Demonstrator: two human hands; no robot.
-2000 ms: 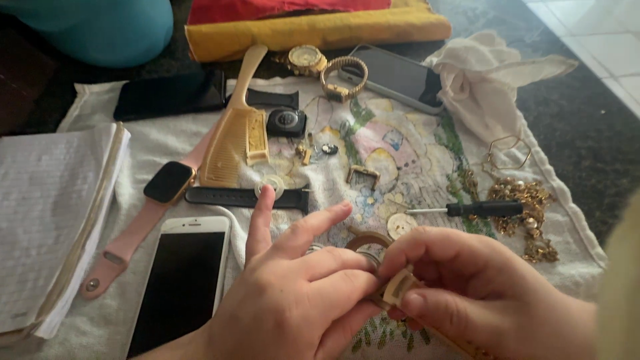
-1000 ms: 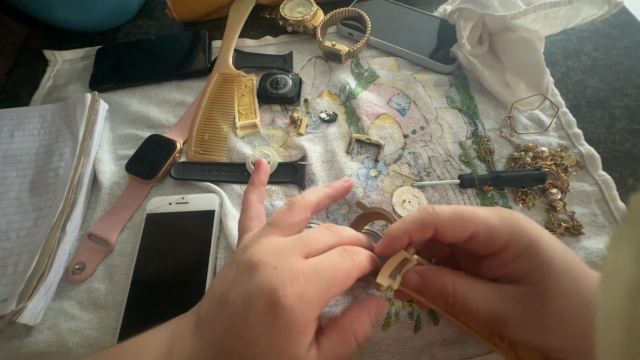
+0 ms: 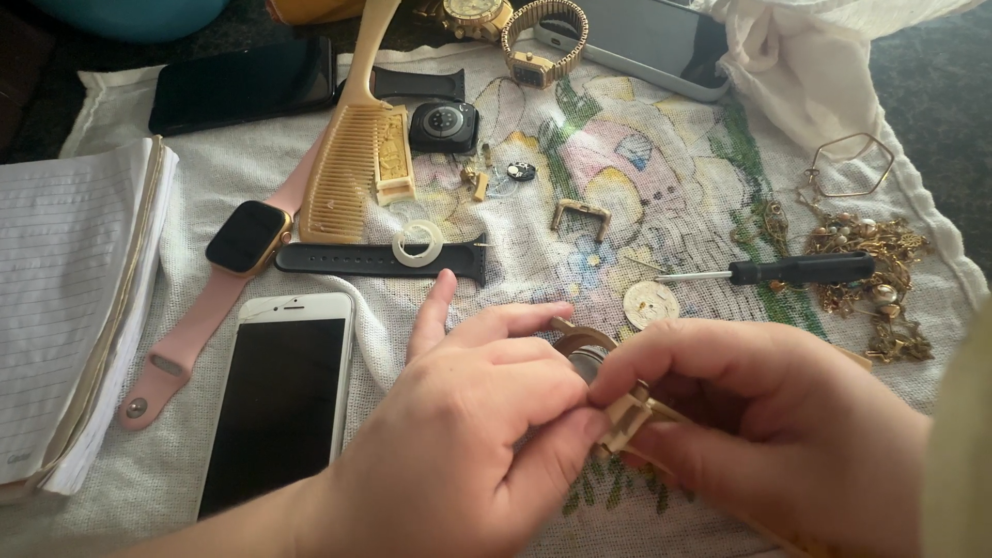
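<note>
My left hand (image 3: pixel 496 411) pinches the edge of a gold-toned watch case (image 3: pixel 583 341), its thumb and index finger against the piece while the other fingers spread over the cloth. Between the fingertips of my right hand (image 3: pixel 744 418) is a gold-toned watch band end (image 3: pixel 626 418), meeting the case. Fingers hide much of both parts. Just beyond them lie a round watch movement or dial (image 3: pixel 651 304) and a screwdriver with a black handle (image 3: pixel 802 268). A gold-toned buckle frame (image 3: pixel 581 218) and a pale ring (image 3: pixel 417 243) on a black strap (image 3: pixel 349 260) are farther off.
On the embroidered cloth (image 3: pixel 496 302) lie a white phone (image 3: pixel 279 403), a pink-banded smartwatch (image 3: pixel 248 238), a comb (image 3: pixel 337 174), a black smartwatch case (image 3: pixel 444 126) and tangled jewellery (image 3: pixel 868 256). A notebook (image 3: pixel 70 294) is at left; a dark phone (image 3: pixel 242 85) and gold watch (image 3: pixel 545 46) sit toward the back.
The view has come closer to the cloth. Both hands stay together at the watch parts; the left thumb has come up against the band end held by the right.
</note>
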